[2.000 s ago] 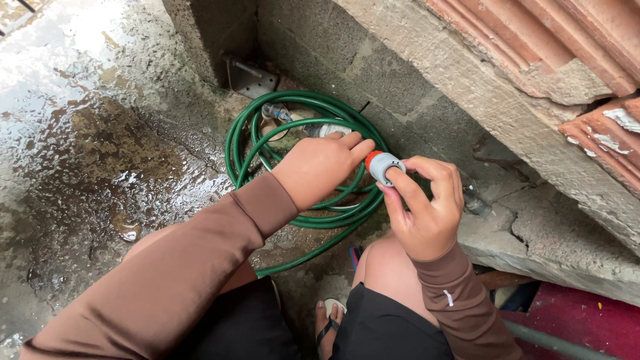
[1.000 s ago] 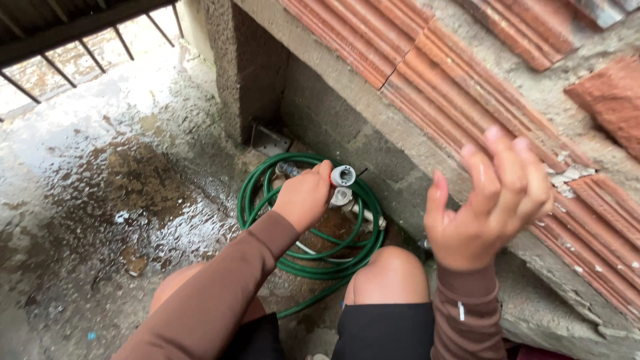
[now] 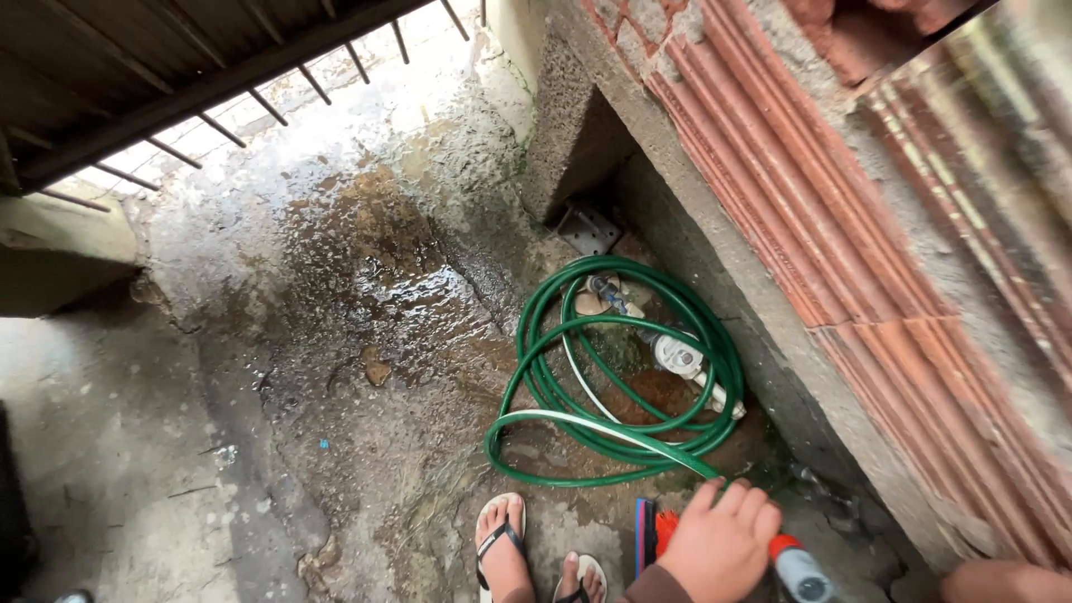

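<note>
My left hand [image 3: 724,536], at the bottom right of centre, is closed around the end of a green garden hose [image 3: 586,484]. A grey and orange hose connector [image 3: 800,569] sticks out past its fingers. The rest of the hose lies in loose coils on the wet floor, around a round white water meter [image 3: 678,356] and its pipes. Only a part of my right hand or wrist [image 3: 997,579] shows at the bottom right edge; its fingers are out of sight.
A low wall with ribbed red clay bricks [image 3: 821,209] runs down the right side. A perforated metal plate [image 3: 590,230] lies by the concrete post. A barred metal gate [image 3: 209,75] is at the upper left. A brush with orange bristles [image 3: 666,529] lies near my sandalled feet [image 3: 505,540].
My left hand has drawn back from above the meter toward my body with the hose end. My right hand, earlier at the connector and then raised apart from it, is now mostly out of view.
</note>
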